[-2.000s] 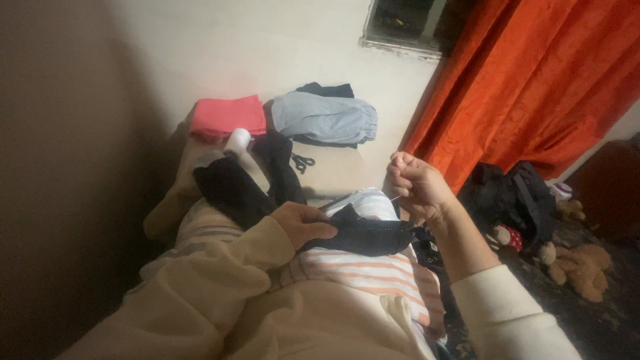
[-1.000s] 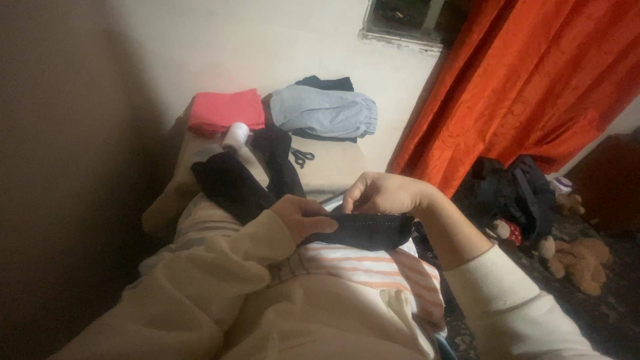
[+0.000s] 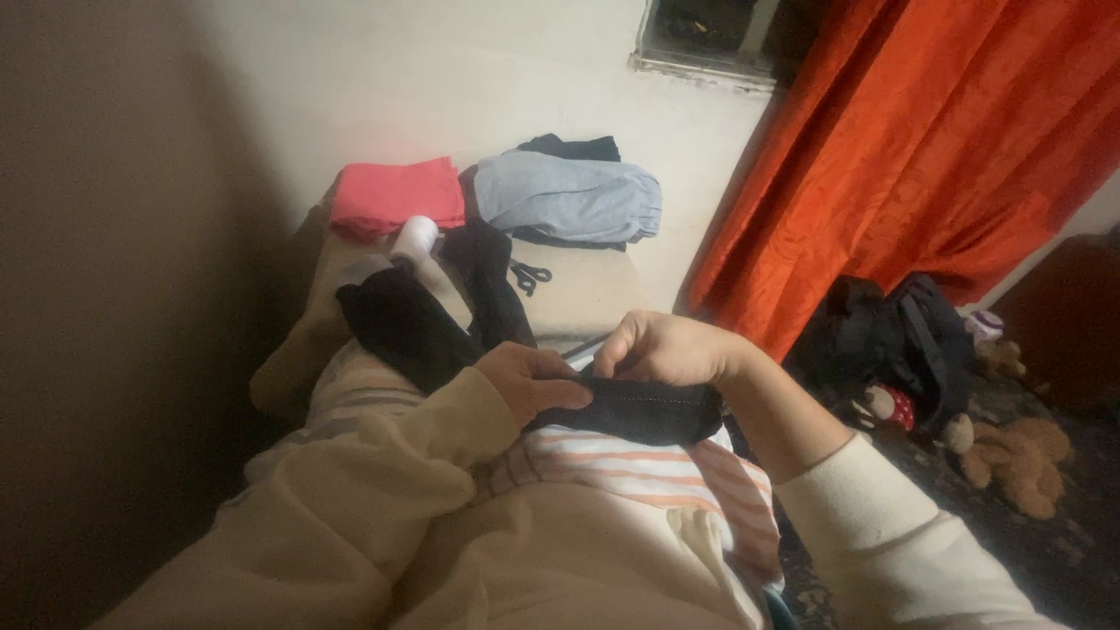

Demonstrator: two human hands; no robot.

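Black cloth (image 3: 652, 409) lies across my lap over orange-and-white striped fabric (image 3: 612, 459), with a line of light stitches along its upper part. My left hand (image 3: 538, 382) pinches the cloth's left part between thumb and fingers. At its upper edge is my right hand (image 3: 661, 348), bent at the wrist, with curled fingers against the cloth; whether a needle is between them cannot be seen. More of the black cloth (image 3: 407, 324) extends up and left onto a beige padded surface (image 3: 586, 289). There, a white thread spool (image 3: 416, 236) and black-handled scissors (image 3: 529, 276) lie close by.
Folded coral-red cloth (image 3: 398, 194) and a light blue garment (image 3: 569, 197) rest at the back against the wall. An orange curtain (image 3: 892, 149) hangs at right, beside a window (image 3: 713, 39). Below it are a black bag (image 3: 901, 341) and a brown teddy bear (image 3: 1019, 459).
My right hand was raised above the cloth with a thread two seconds ago; it has come down to the cloth's upper edge. My left hand keeps its hold.
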